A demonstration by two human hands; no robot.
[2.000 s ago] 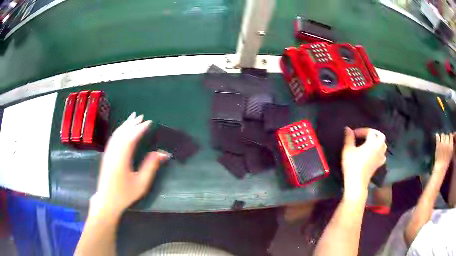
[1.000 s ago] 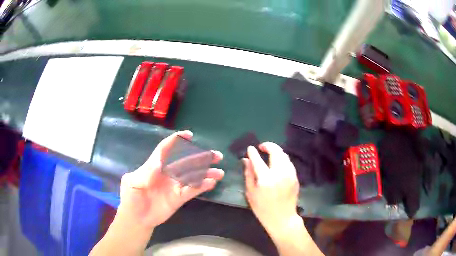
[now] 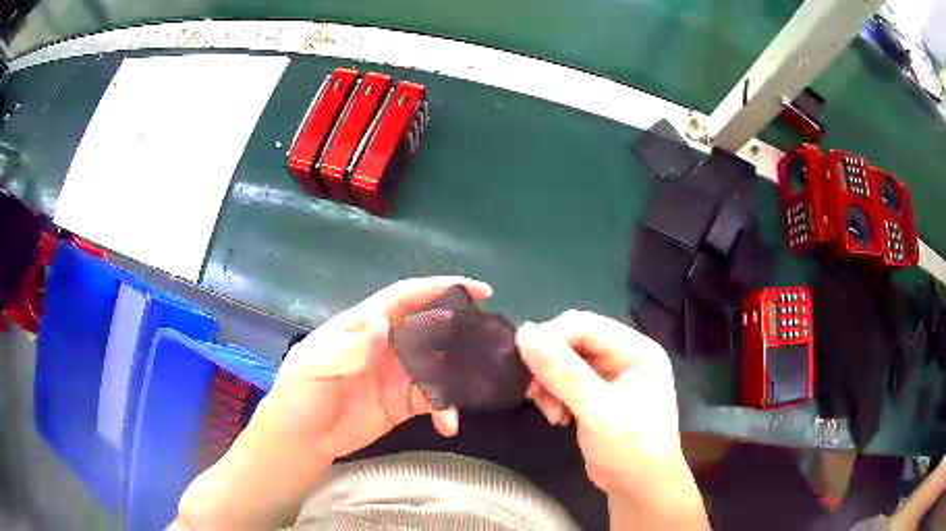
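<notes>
My left hand point(image 3: 348, 368) holds a thin dark speaker grille point(image 3: 430, 347) on its palm side, above the bench's front edge. My right hand point(image 3: 607, 399) pinches a dark, soft-looking piece point(image 3: 498, 363) that overlaps the grille; whether it is cloth or another cover I cannot tell. A red portable radio point(image 3: 776, 347) with keypad and dark grille lies at the right. The grille pile point(image 3: 674, 254) lies left of it in loose, overlapping dark squares.
Three red radios point(image 3: 358, 140) stand on edge beside a white sheet point(image 3: 166, 156). Red radios with round speakers point(image 3: 851, 207) stand by the metal post point(image 3: 794, 78). A blue bin point(image 3: 88, 358) with red radios inside is at lower left. Black cloth point(image 3: 861, 342) lies far right.
The view has shifted left. My left hand took up the grille from the bench. My right hand came from the far right, took the dark piece and brought it against the grille.
</notes>
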